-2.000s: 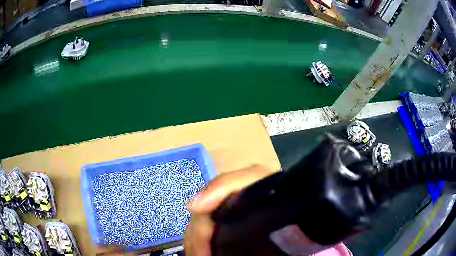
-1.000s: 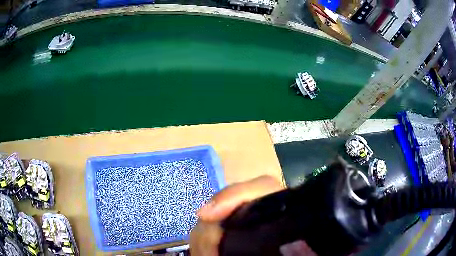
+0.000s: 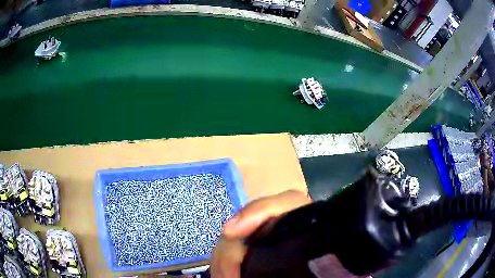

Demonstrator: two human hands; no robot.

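My right hand (image 3: 255, 222) is wrapped around the thick black electric screwdriver (image 3: 331, 228), which fills the lower right of the view; its tip is hidden. The ribbed black cable (image 3: 450, 212) runs from its end to the right edge. The light-blue screw tray (image 3: 101, 217), full of tiny silvery-blue screws (image 3: 168, 217), lies on the tan cardboard (image 3: 260, 157), left of my right hand. A sliver of something white shows below the tray at the bottom edge. My left hand is not in view.
White-and-yellow units (image 3: 43, 196) stand in rows at the left. A green conveyor belt (image 3: 179, 98) crosses behind, carrying a white unit (image 3: 312, 93) and another white unit (image 3: 48, 48). A rusty white pillar (image 3: 412, 103) rises at right, near two units (image 3: 389, 162) and a blue tray (image 3: 442, 163).
The units on the belt have moved left. My left fingers, faintly seen at the bottom edge two seconds ago, are gone from view. The view has shifted slightly; my right hand still holds the screwdriver.
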